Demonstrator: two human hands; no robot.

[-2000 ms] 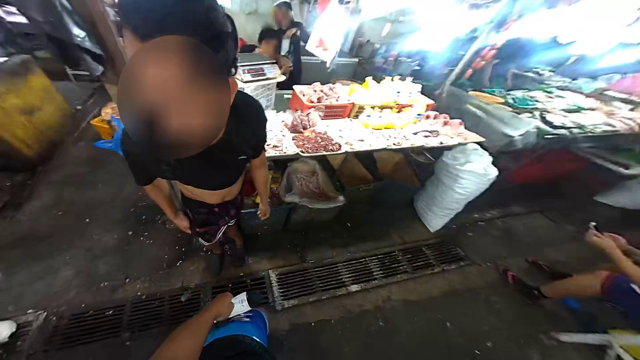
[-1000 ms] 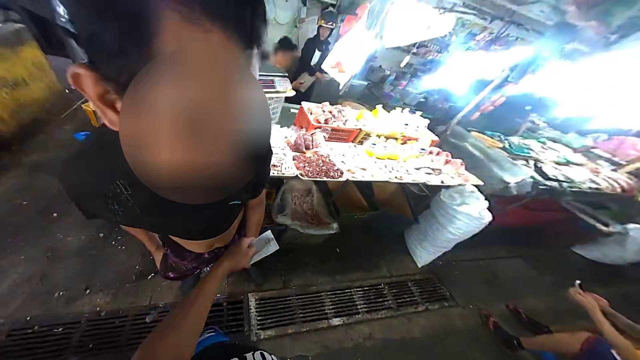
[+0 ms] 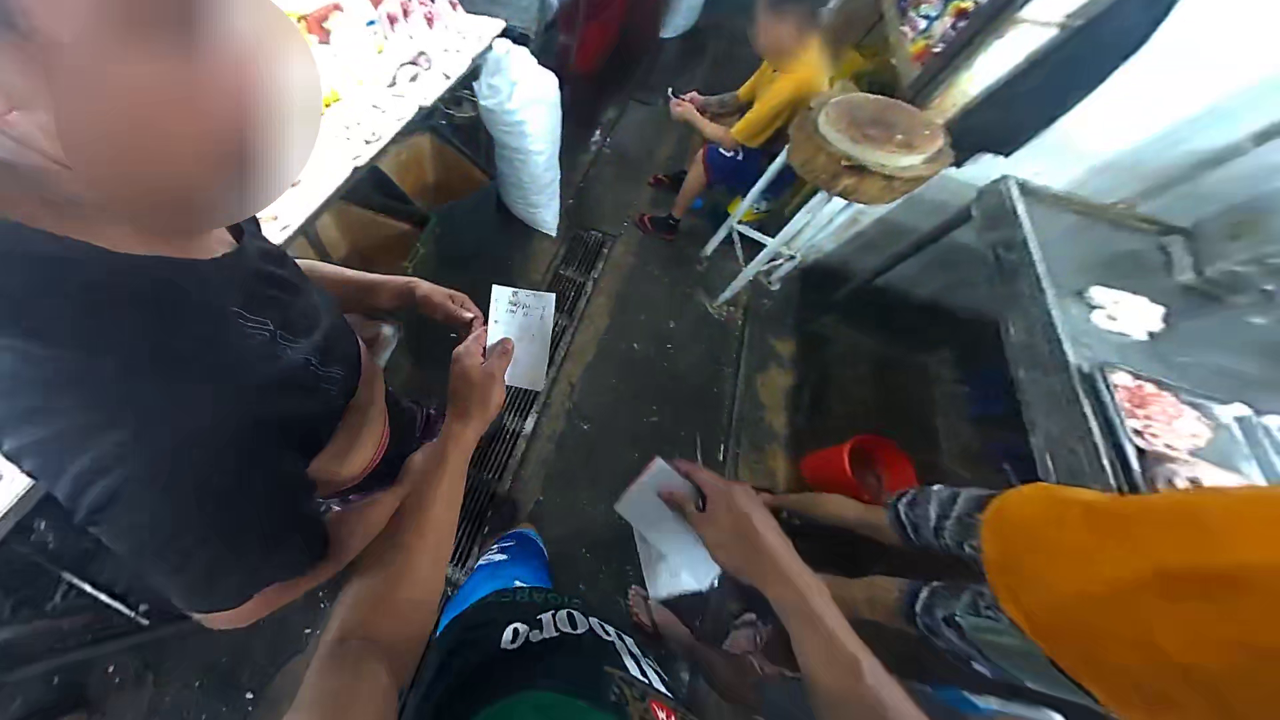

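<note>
My left hand [image 3: 478, 385] grips the lower left of a small white paper slip [image 3: 522, 340] that bears handwriting, its thumb on the front. A hand of the person in black [image 3: 450, 305] is at the slip's left edge; whether it grips the paper I cannot tell. Lower right of centre, my right hand [image 3: 725, 515] holds a folded white paper or pad [image 3: 665, 540], its fingers over the upper right part. The two papers are apart, both above the dark wet floor.
A person in a black shirt [image 3: 170, 400] stands close at left, another in orange [image 3: 1150, 590] at lower right. Beyond are a white sack [image 3: 520, 135], a round wooden block [image 3: 870, 145] on a white stand, a seated person in yellow [image 3: 785, 90], a red bucket [image 3: 860, 468] and a floor grating [image 3: 500, 450].
The view has swung right. My right hand with its paper now shows. The slip was in my left hand near my leg two seconds ago; it is now beside the hand of the person in black.
</note>
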